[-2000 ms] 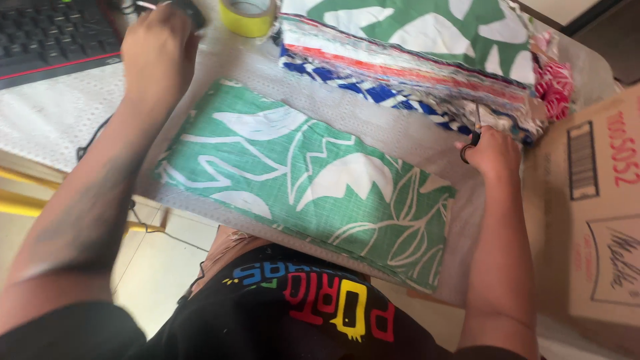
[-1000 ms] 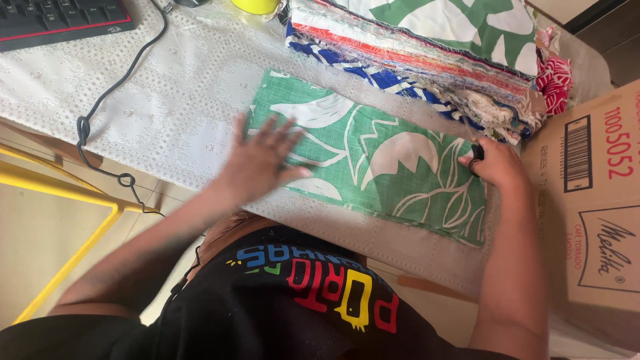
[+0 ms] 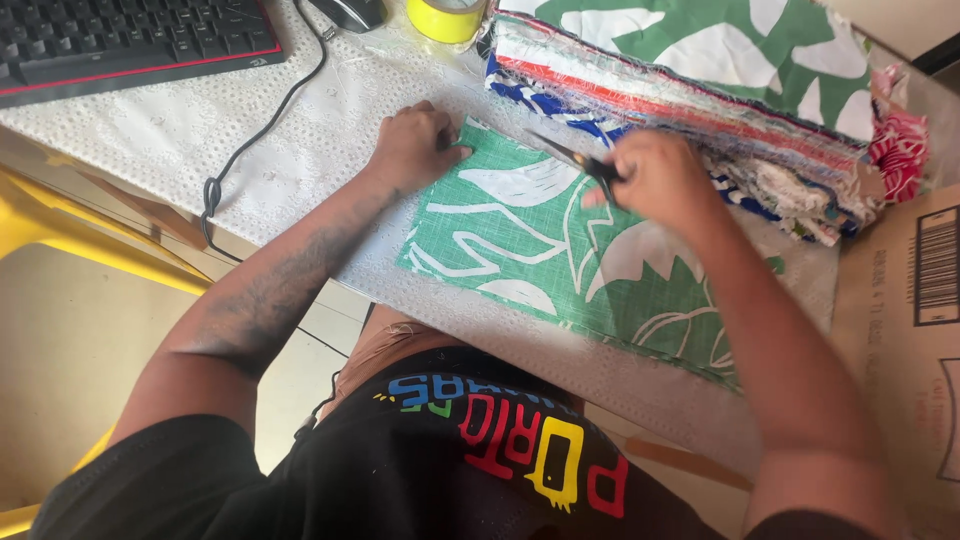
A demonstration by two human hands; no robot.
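A green fabric piece with a white leaf print [image 3: 517, 247] lies flat on the table in front of me. My left hand [image 3: 420, 146] rests at its upper left corner, fingers curled, thumb on the cloth's edge; whether it pinches the cloth I cannot tell. My right hand [image 3: 656, 180] holds black-handled scissors [image 3: 570, 154] over the cloth's upper edge, the blades pointing up and left. Just beyond stands a thick stack of folded fabrics [image 3: 675, 97] with frayed edges, a green and white print on top.
A black keyboard [image 3: 135, 45], a mouse [image 3: 352, 11] and a cable [image 3: 277, 112] lie at the upper left. Yellow tape [image 3: 446, 19] sits beside the stack. Red and white fabric [image 3: 900, 150] and a cardboard box [image 3: 885, 300] are at the right. A yellow chair [image 3: 45, 217] stands at the left.
My left hand has moved from over the cloth's left part up to its upper left corner. My right hand, with the scissors, has moved left from the cloth's right end.
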